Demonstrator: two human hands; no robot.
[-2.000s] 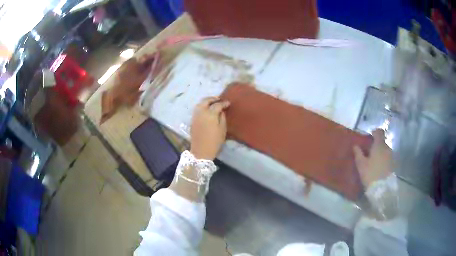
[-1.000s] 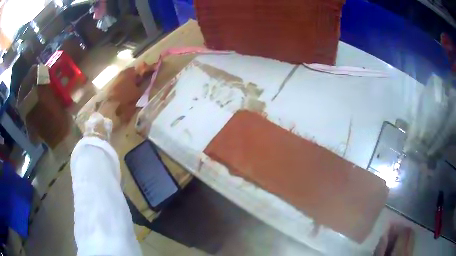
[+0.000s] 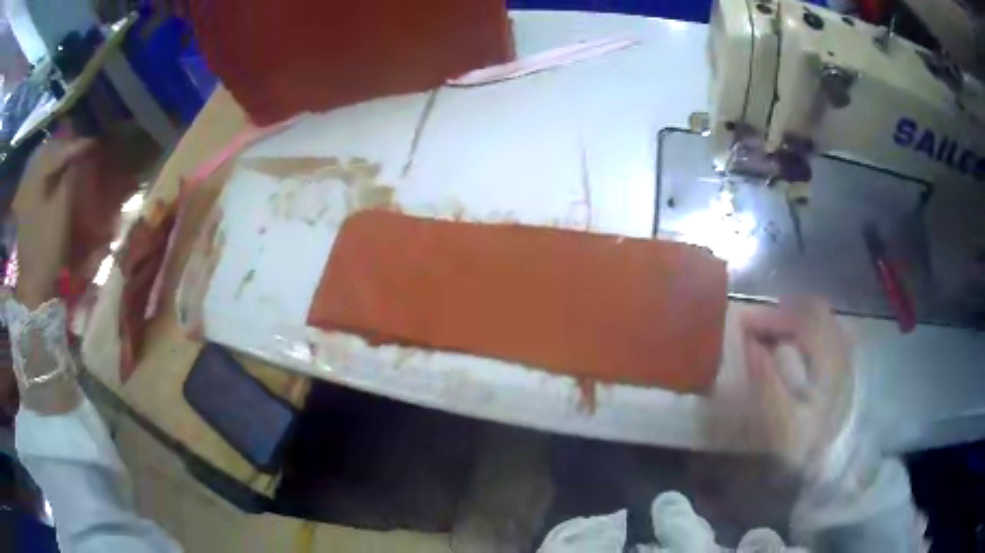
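Observation:
A flat rust-brown fabric stack [image 3: 524,297] lies on the white table near its front edge, with nothing gripping it. My right hand [image 3: 794,378] is just right of the stack, blurred, fingers loosely curled and apart, with nothing seen in it. My left hand [image 3: 54,205] is raised at the far left, blurred. A rust-brown blur shows beside its fingers; I cannot tell whether it holds cloth.
The sewing machine [image 3: 805,97] stands at right over its metal bed [image 3: 842,232], with red-handled snips [image 3: 894,283] on it. A large darker fabric stack [image 3: 356,54], pink strip [image 3: 545,62], crumpled scraps [image 3: 143,270] and a dark phone [image 3: 240,405] surround the work.
My left hand let go of the stack and moved out left, then rose. My right hand also let go and is now beside the stack. The view has swung right, showing the machine head.

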